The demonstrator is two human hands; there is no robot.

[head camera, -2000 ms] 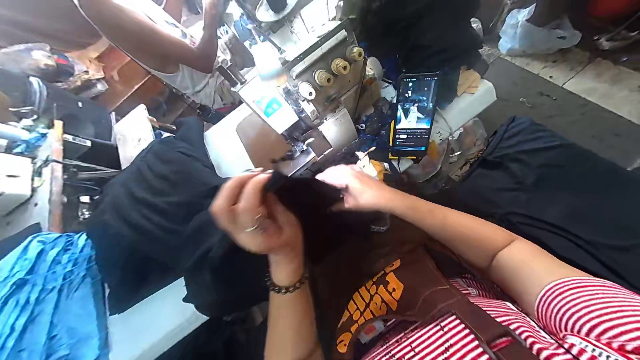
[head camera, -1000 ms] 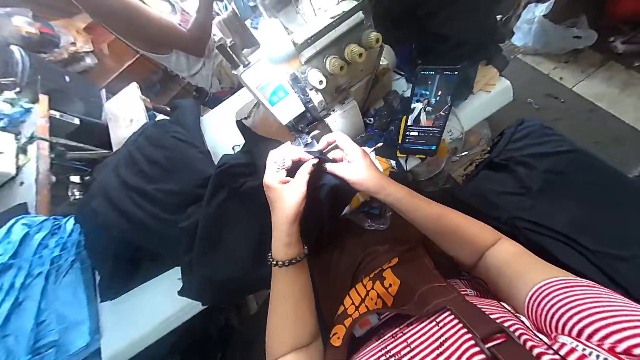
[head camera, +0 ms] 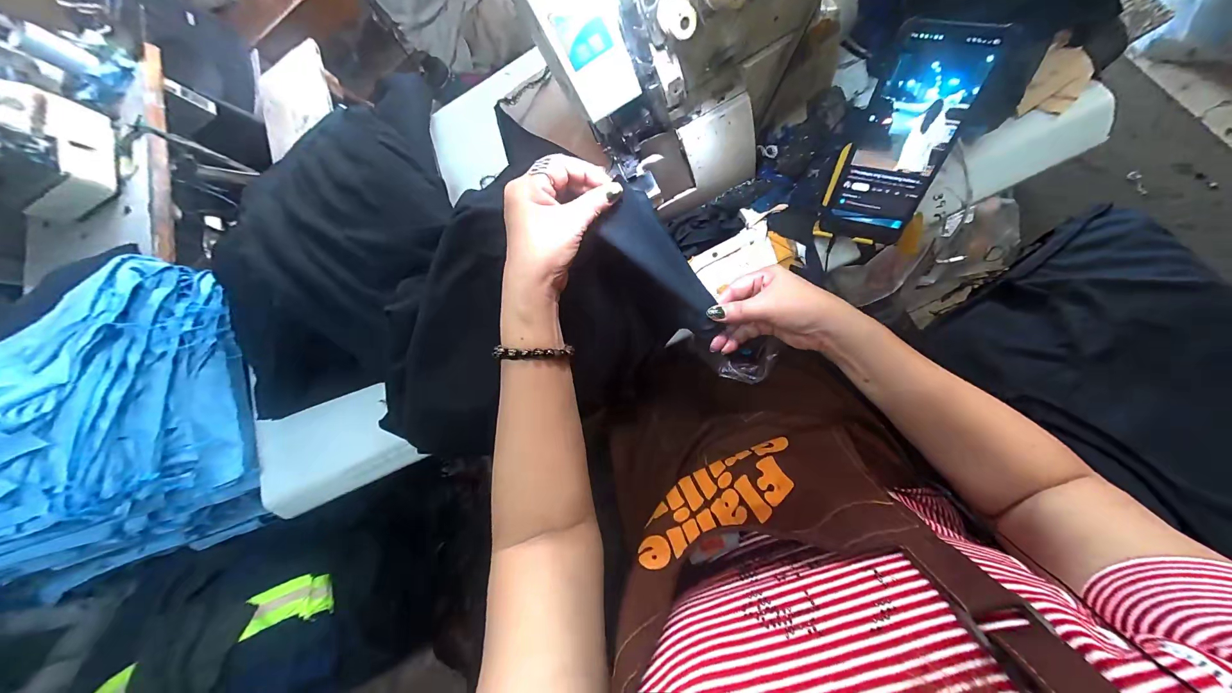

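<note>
My left hand [head camera: 553, 217], with a bracelet at the wrist, pinches an edge of black fabric [head camera: 640, 250] between thumb and fingers, just in front of the sewing machine [head camera: 664, 115]. Lower and to the right, my right hand [head camera: 770, 310] pinches another part of the same edge. Between the two hands the fabric is stretched in a slanting line, and the rest of it hangs over the table edge toward my lap. Part of the machine's needle area shows just beyond my left fingertips.
A phone [head camera: 914, 125] with a lit screen leans at the right of the machine. Black cloth [head camera: 327, 231] and a stack of light blue fabric pieces [head camera: 125, 385] lie at the left. More black cloth [head camera: 1097, 356] is at the right. Part of the white tabletop [head camera: 332, 448] shows.
My hands were close together at the fabric a second ago; now they are apart, the right one lower, with the edge stretched between them. The other person's arm is out of view.
</note>
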